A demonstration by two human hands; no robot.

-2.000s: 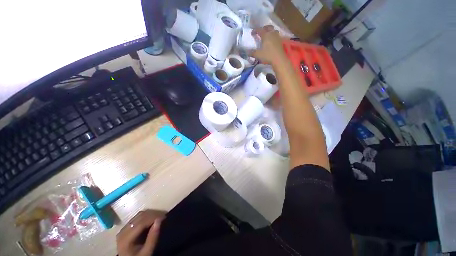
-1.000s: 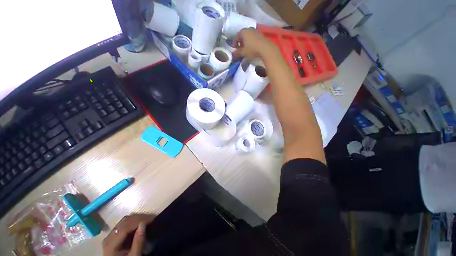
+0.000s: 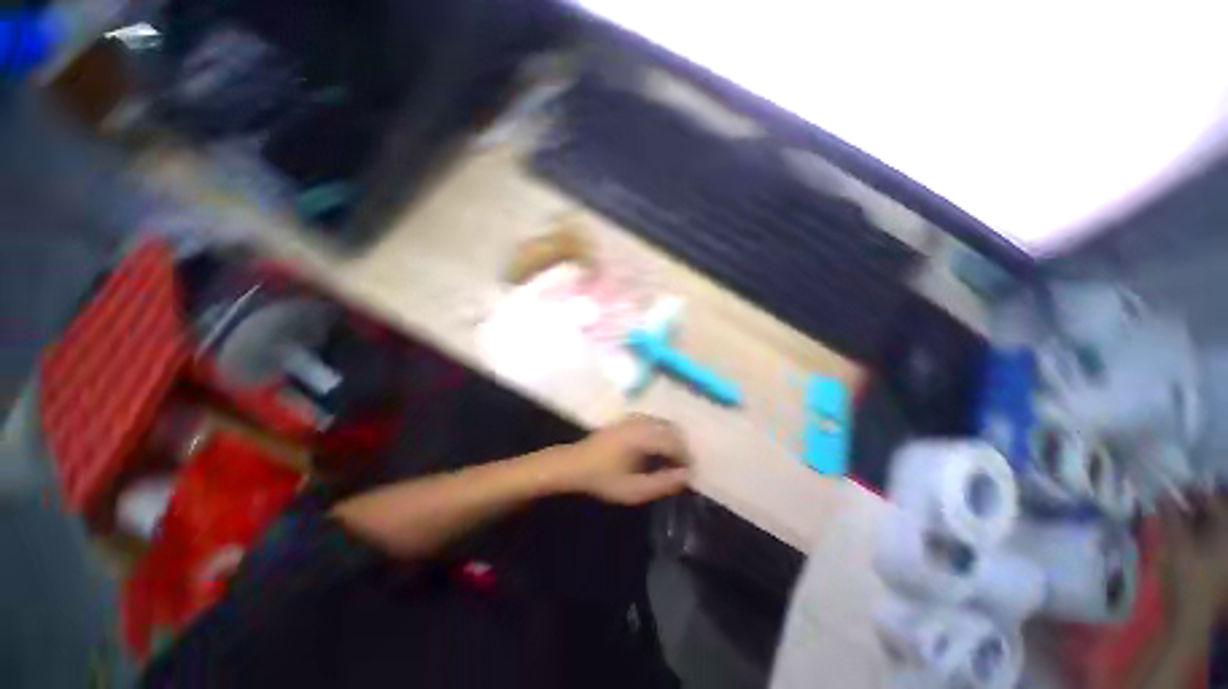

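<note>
The picture is blurred. White label rolls point(image 3: 949, 491) stand and lie grouped at the right, by a blue box point(image 3: 1006, 404) with more rolls behind it. My right hand point(image 3: 1192, 552) is at the far right edge, dark and smeared, beside the rolls and part of the red tray point(image 3: 1124, 633); its grip cannot be told. My left hand point(image 3: 640, 460) rests at the desk's front edge, fingers loosely curled and thumb apart, with nothing seen in it.
A teal tool point(image 3: 684, 368), a flat teal piece point(image 3: 826, 424) and a clear bag point(image 3: 579, 316) lie on the desk point(image 3: 445, 256). A black keyboard point(image 3: 727, 202) is behind them, below the bright monitor. At lower left are a red gridded tray point(image 3: 115, 377) and red plastic bag point(image 3: 222, 505).
The view has swung left, so the rolls now sit at the far right and the red gridded tray and bag have appeared. My left hand stays at the desk edge.
</note>
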